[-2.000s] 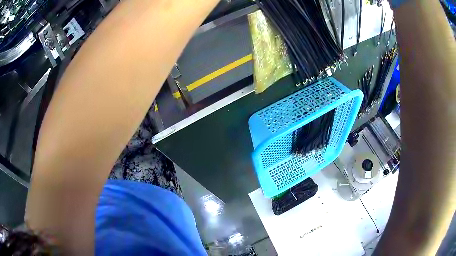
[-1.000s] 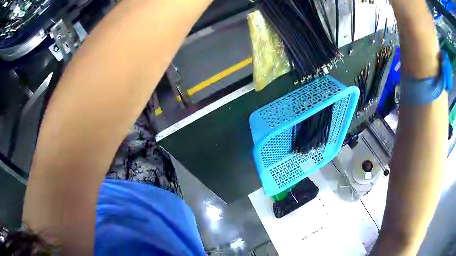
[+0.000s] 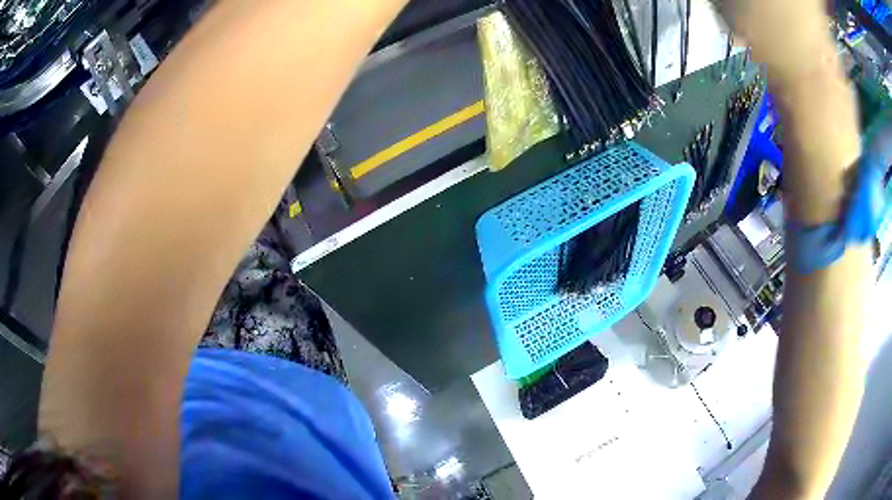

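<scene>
Both forearms reach up past the top edge. My left hand is out of the picture. The right arm wears a blue band; above it the arm is blurred and cut off by the top edge, so my right hand's fingers are hidden. A light-blue perforated basket [image 3: 585, 186] stands tilted between the forearms, with black cables [image 3: 599, 256] inside. A larger bundle of black cables [image 3: 577, 73] lies beyond it, silver ends towards the basket, beside a crinkled yellowish pack [image 3: 513, 98].
The basket is over a dark green mat [image 3: 401, 264] and a white surface [image 3: 606, 449]. A black bundle [image 3: 564, 381] lies under its near edge. A round fixture [image 3: 696, 327] is to its right. Single cables cross a white strip at top right. A bowl feeder [image 3: 39, 68] is top left.
The right forearm has come further down into the picture, its blue band moving from the top edge to lower down. The basket and bench have shifted slightly left in the view.
</scene>
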